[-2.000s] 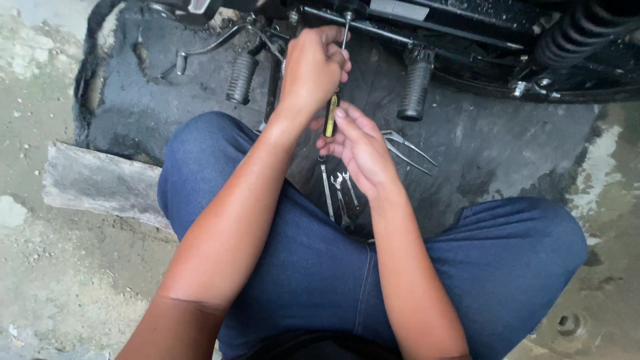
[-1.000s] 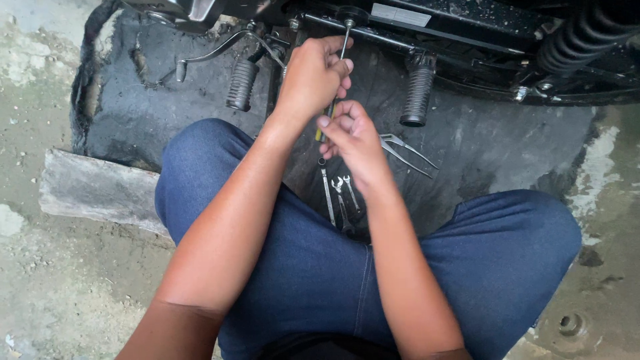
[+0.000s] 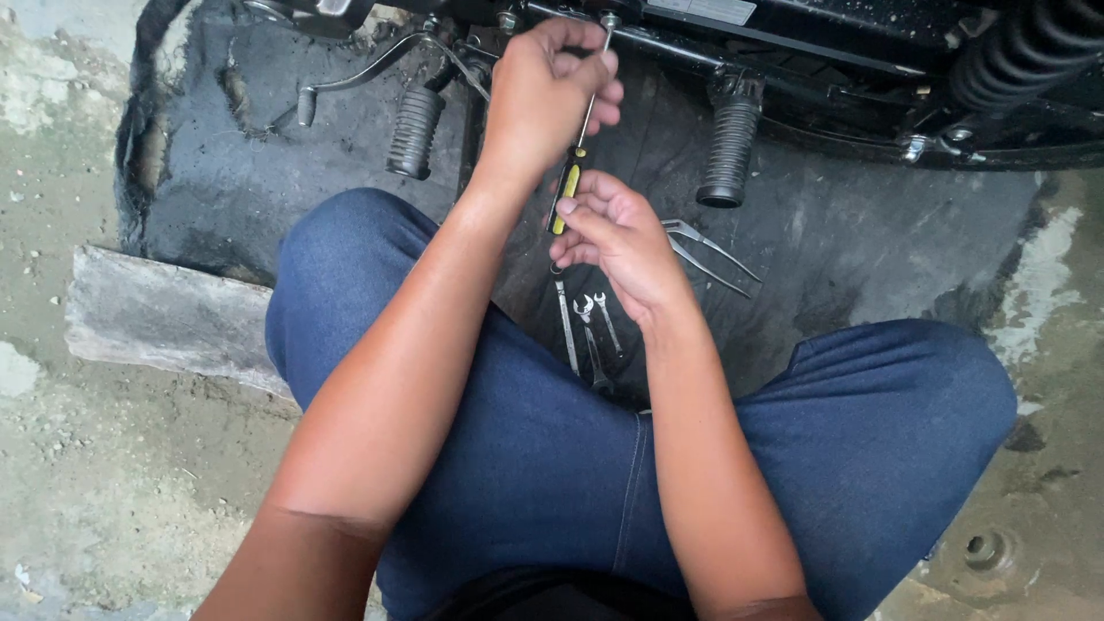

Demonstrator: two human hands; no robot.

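A screwdriver with a black and yellow handle (image 3: 567, 191) slants upward, its long shaft reaching a bolt (image 3: 610, 19) on the underside of a motorcycle. My right hand (image 3: 617, 220) holds the handle between thumb and fingers. Higher up, my left hand (image 3: 552, 90) has its fingers around the upper shaft near the bolt. Just below my right hand lie several metal wrenches (image 3: 565, 323) on a dark mat. Long-nosed metal pliers (image 3: 711, 259) rest with their arms apart to the right of that hand.
The motorcycle frame tube (image 3: 664, 45) crosses the top. Rubber footpegs (image 3: 730, 151) (image 3: 416, 134) and a foot lever (image 3: 362, 78) project toward me. A coil spring (image 3: 1013, 56) is at upper right. A flat grey slab (image 3: 172, 319) lies left of my knee on rough concrete.
The screwdriver handle, mostly covered by my right hand one second ago, now shows more fully beside my fingers. Both hands remain at the tool.
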